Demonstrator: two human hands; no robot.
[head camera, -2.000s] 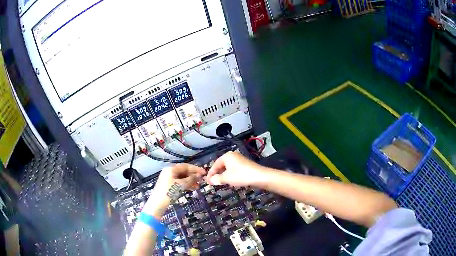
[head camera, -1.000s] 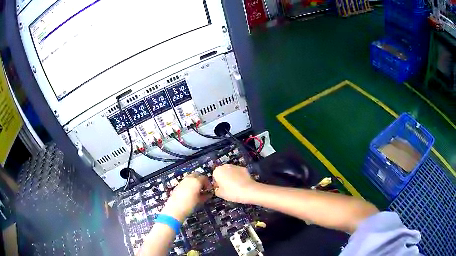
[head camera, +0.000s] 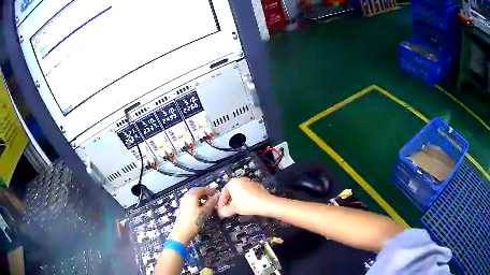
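The blister tray (head camera: 156, 215) holds many small electronic assemblies in rows in front of the rack tester. My left hand (head camera: 194, 209), with a blue wrist band (head camera: 175, 247) on the wrist, is over the middle of the tray. My right hand (head camera: 242, 197) is beside it, fingertips bent and close to the left fingertips. The fingertips meet around something too small and blurred to make out. A cream-white test fixture (head camera: 262, 260) lies at the bottom edge, with a small yellow connector (head camera: 276, 240) beside it.
The rack tester (head camera: 228, 91) stands behind the tray, with its screen (head camera: 129, 48), four small displays and output leads (head camera: 201, 161). A black mouse (head camera: 314, 182) lies right of the tray. Stacked trays (head camera: 59, 215) are at left. A blue crate (head camera: 431, 161) is on the floor at right.
My hands have stayed close together over the tray and shifted slightly. The fixture seen under my right forearm two seconds ago no longer shows there. The digits on the displays differ.
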